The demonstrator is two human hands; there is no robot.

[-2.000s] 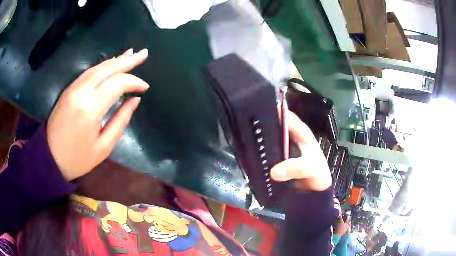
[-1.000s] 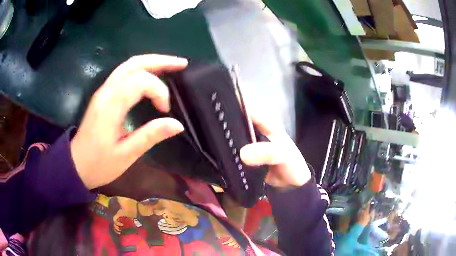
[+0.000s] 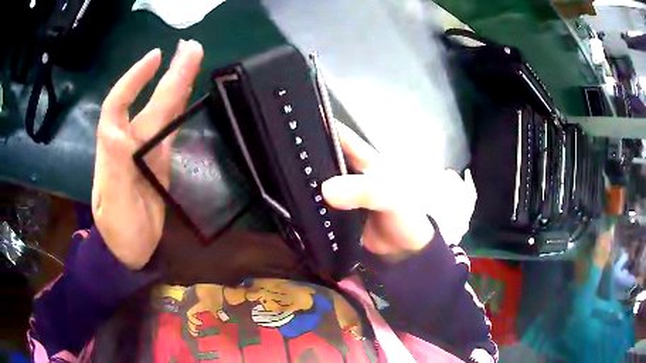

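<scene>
A black portable speaker (image 3: 294, 149) is tilted above the lap, its row of white marks facing up. My right hand (image 3: 397, 205) grips its right side, with a thin pale rod (image 3: 326, 106) along that edge. A clear window panel with a black border (image 3: 205, 170) stands out at an angle left of the speaker; its inner edge is hidden by the speaker. My left hand (image 3: 138, 163) is behind the panel's outer corner, fingers spread; whether it holds the panel is unclear. The speaker's front is mostly hidden.
Stacked black speakers (image 3: 542, 163) stand at right. A milky plastic sheet (image 3: 382, 71) lies on the dark green bench beyond the speaker. A black strap loop (image 3: 41, 106) and black items lie at upper left, a white item (image 3: 180, 8) at top. A person's teal sleeve (image 3: 595, 291) shows lower right.
The speaker has moved left and over the lap with my right hand. The black-bordered panel now shows clearly, angled out from it. My left hand came near the speaker, then drew back left.
</scene>
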